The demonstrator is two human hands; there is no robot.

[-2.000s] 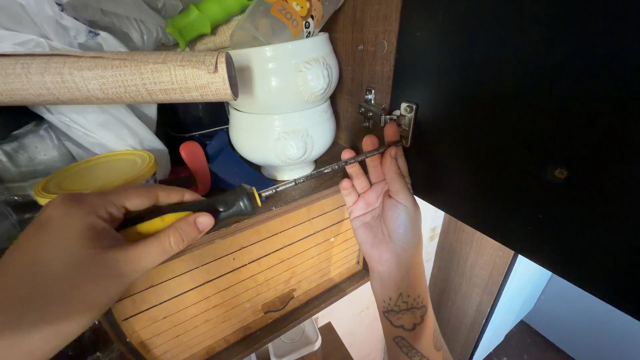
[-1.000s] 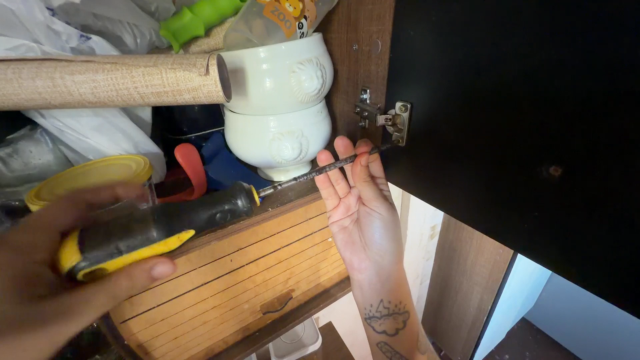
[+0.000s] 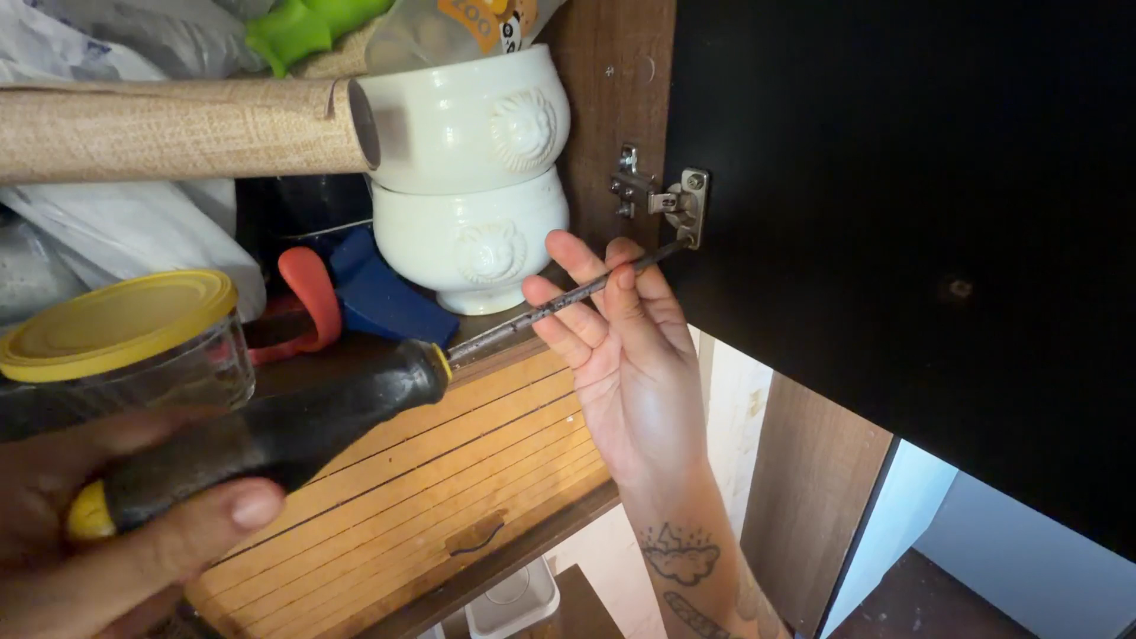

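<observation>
My left hand (image 3: 133, 532) holds the black and yellow handle of a screwdriver (image 3: 355, 413) at the lower left. Its long dark shaft slopes up to the right, and the tip meets the lower screw of a metal cabinet hinge (image 3: 692, 209). The hinge joins a brown wooden side panel (image 3: 621, 98) to a black cabinet door (image 3: 887, 222). My right hand (image 3: 626, 337), palm up, pinches the shaft between thumb and fingers near the tip, just below the hinge. The screw's head is hidden by the tip.
Two stacked white lion-head bowls (image 3: 470, 213) stand left of the hinge. Beside them are a rolled woven-look sheet (image 3: 186, 129), a glass container with a yellow lid (image 3: 120, 324), a red curved object (image 3: 311, 297) and white plastic bags (image 3: 133, 222). A slatted wooden board (image 3: 426, 488) lies below.
My left hand has shifted its grip back along the handle, uncovering more of it. My right hand, near the hinge before, still holds the shaft.
</observation>
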